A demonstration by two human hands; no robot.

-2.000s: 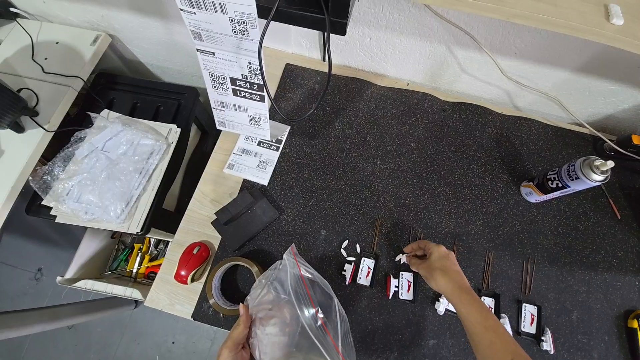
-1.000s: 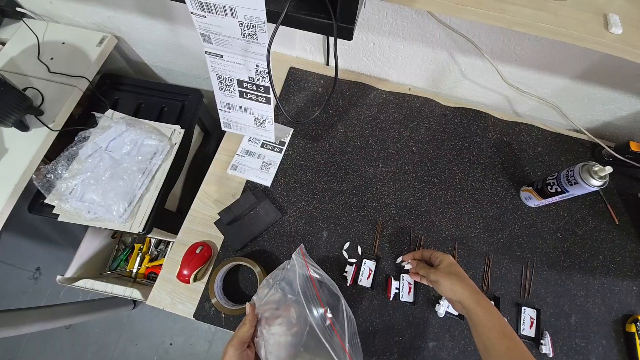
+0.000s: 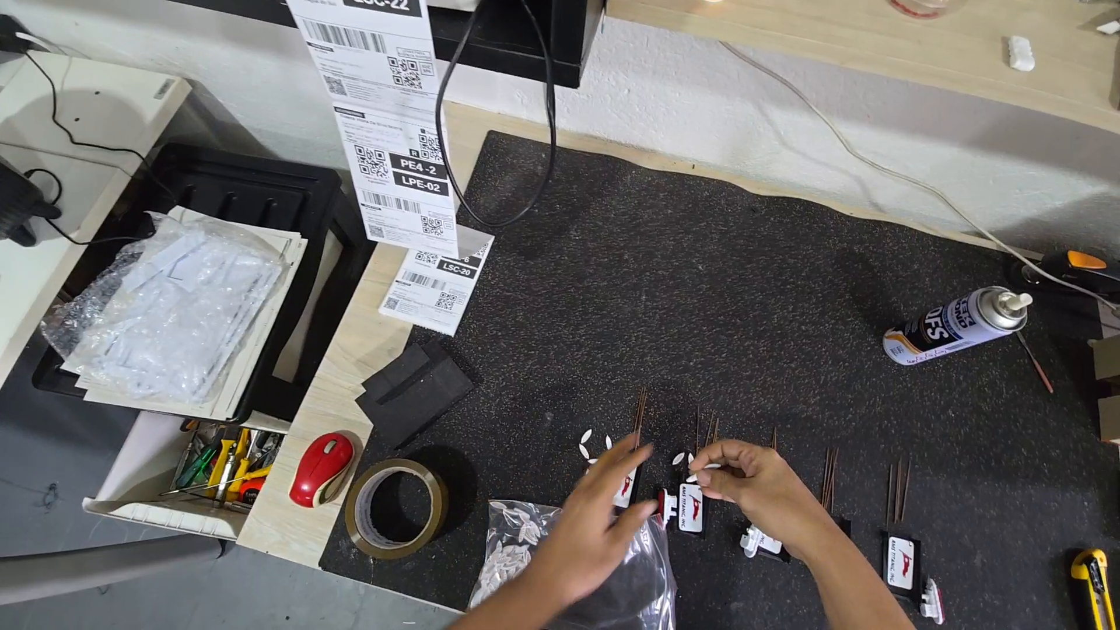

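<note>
My left hand [image 3: 604, 516], fingers apart and holding nothing, hovers over a clear plastic bag [image 3: 512, 560] of small white oval pieces and beside a white plate with a red mark [image 3: 624, 490]. Between the fingertips of my right hand [image 3: 752, 486] is a small white oval piece [image 3: 703, 473], above a white plate with a red emblem [image 3: 690, 507]. Loose white ovals [image 3: 584, 451] lie near the left plate. Thin brown rods [image 3: 641, 411] lie in groups behind the plates. Small red-and-white parts [image 3: 667, 507] sit beside them. Another plate [image 3: 900, 562] lies on the right.
A roll of brown tape [image 3: 396, 508], a red mouse [image 3: 322, 470] and black flat pieces [image 3: 414, 394] are at left. A spray can [image 3: 958, 325] and a yellow utility knife [image 3: 1092, 586] are at right. Printed labels [image 3: 394, 140] and a black cable [image 3: 549, 114] hang at the back.
My left hand has let go of the plastic bag, which now lies on the mat, and has moved right toward the plates. My right hand remains near the same plate.
</note>
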